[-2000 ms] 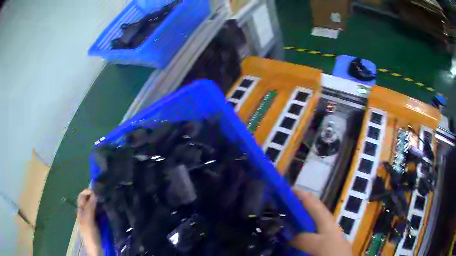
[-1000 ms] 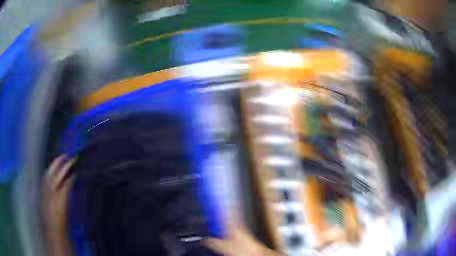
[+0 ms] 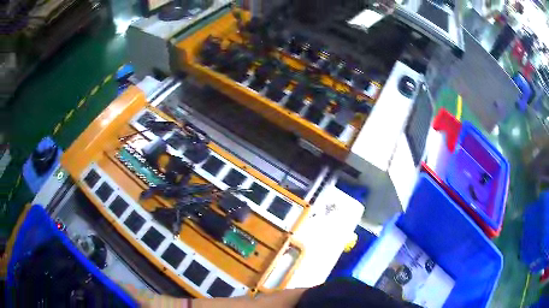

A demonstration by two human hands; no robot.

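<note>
The blue basket of dark adapters is at the lower left, cut off by the frame. My right forearm, with a dark sleeve, runs along the bottom edge towards it. My right hand is mostly cut off beside the basket's rim, so its grip is hidden. My left hand is out of view. An orange test tray lies in front of me. Black adapters and tangled cables lie across its middle, partly over green connector boards. Its near socket strip has square black openings.
A second orange tray, loaded with adapters, is behind, beside a white machine housing. Metal conveyor rails run between the trays. Blue bins and a red bin stand at the right. Green floor shows at left.
The view has swung right. The basket has shifted from the centre to the lower-left edge of the picture, my left hand has left view, and the loaded trays and right-side bins show more.
</note>
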